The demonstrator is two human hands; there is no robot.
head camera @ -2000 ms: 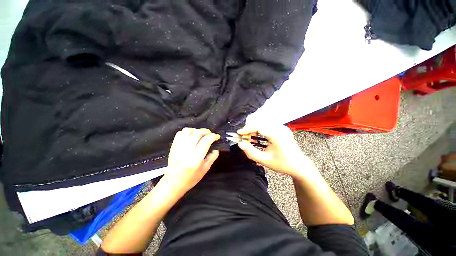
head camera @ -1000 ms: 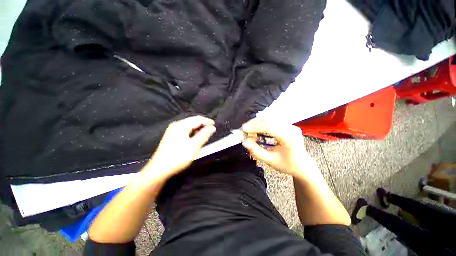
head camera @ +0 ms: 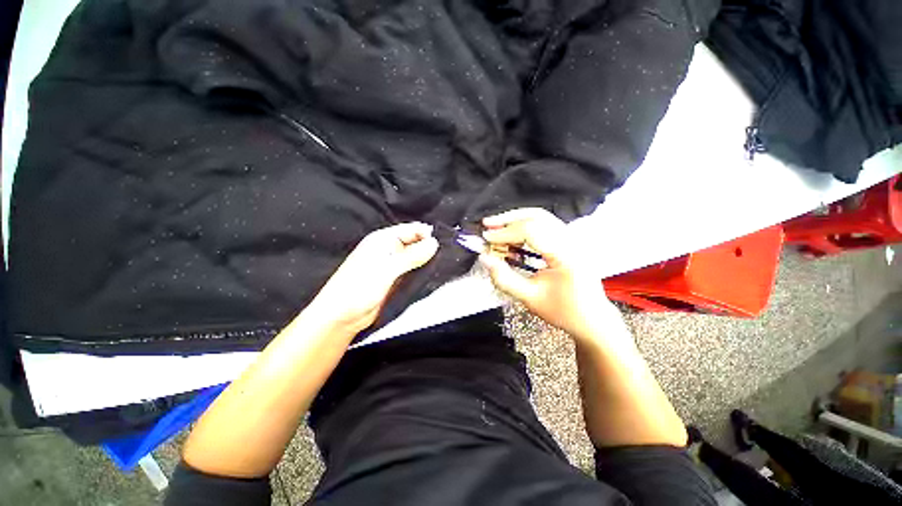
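Observation:
The black jacket, specked with pale lint, lies spread before me. Its front zip runs along the near left edge. A short pale pocket slit shows in the body panel. My right hand holds the thread snips, their pale tips poking past the fingers towards the left hand. My left hand pinches at the jacket's near edge, thumb and fingertips together. What it pinches is too small to tell, perhaps a thin dark thread or a bit of cloth between the hands.
The white tabletop shows right of the jacket. Another black garment with a dangling metallic zip pull lies at the upper right. Red stools stand beside the table. A blue crate is below left. A person's dark-clothed legs show lower right.
Both hands have moved slightly up over the jacket's near edge. The left fingers, apart from the thumb's side before, now pinch together. The jacket and table appear shifted in view.

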